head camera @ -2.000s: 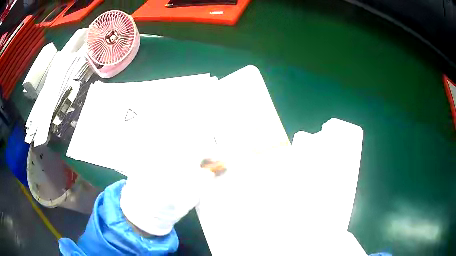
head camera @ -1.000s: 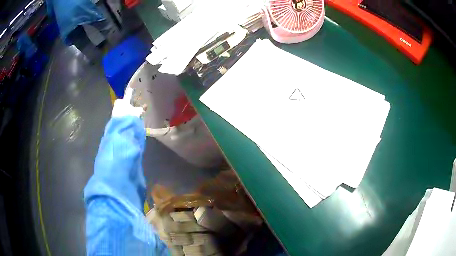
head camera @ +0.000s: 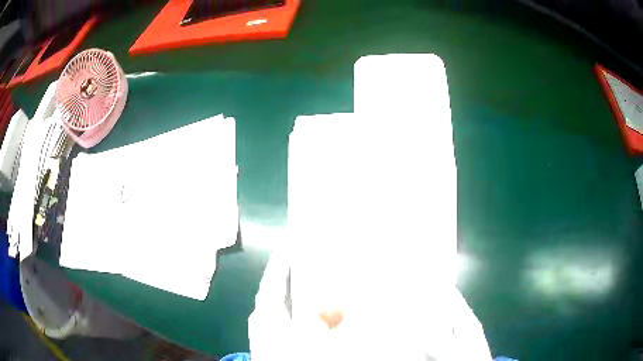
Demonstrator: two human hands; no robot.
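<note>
Large overexposed white card pieces (head camera: 374, 190) lie in front of me, one reaching farther up than the rest. My left hand (head camera: 271, 310), in a white glove, is at their near left edge; a bare fingertip shows over the white. My right hand (head camera: 471, 328), also gloved, is at their near right edge. Its fingers blend into the glare, so its hold cannot be made out. A stack of white sheets (head camera: 155, 204) with a small triangle mark lies on the green bench to the left.
A pink fan (head camera: 90, 95) and more white sheets (head camera: 32, 176) stand at the left. An orange-red tray (head camera: 218, 32) with a dark device is at the back. Another orange-red tray (head camera: 627, 120) is at the right edge. A white bin (head camera: 49, 303) is below left.
The view has turned back from the floor side to the bench. My left hand has moved from beside the bin to the white cards. My right hand has come into view.
</note>
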